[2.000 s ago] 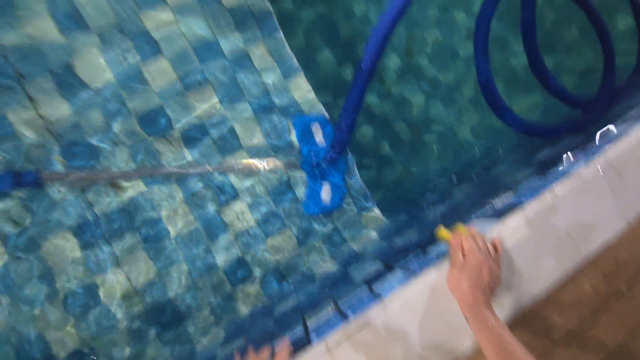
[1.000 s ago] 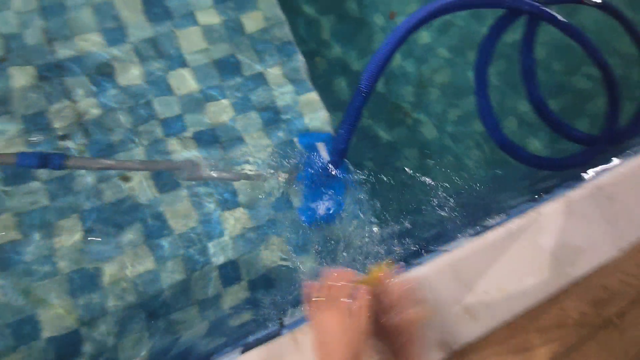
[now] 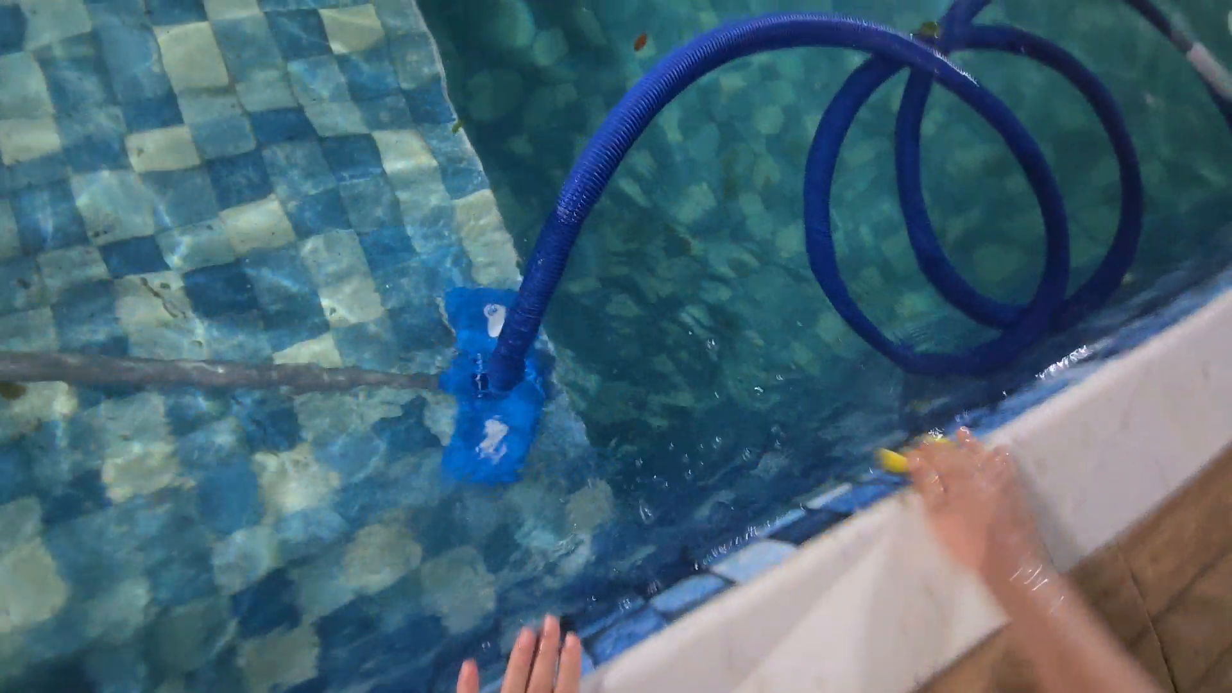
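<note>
My right hand (image 3: 977, 500) lies over the pool's white coping at the waterline, closed on a small yellow object (image 3: 893, 461) that is mostly hidden under the fingers. At the bottom edge, my left hand (image 3: 541, 664) shows only its spread fingers beside the waterline tiles (image 3: 685, 595), holding nothing visible. A blue pool vacuum head (image 3: 491, 433) sits in the water farther off, touched by neither hand. A ribbed blue hose (image 3: 616, 144) rises from its middle, and a grey pole (image 3: 221, 373) runs from it to the left.
The white coping (image 3: 828, 616) slants up to the right, with brown floor tiles (image 3: 1107, 616) beyond it. Loops of the hose (image 3: 818, 221) float at the upper right. A checkered tiled ledge (image 3: 260, 221) under water ends at darker, deeper water. A small leaf (image 3: 641, 41) floats near the top.
The hands were close together at the water's edge a second ago, amid splashes. Now they are apart, my right hand farther right along the coping and my left at the bottom edge.
</note>
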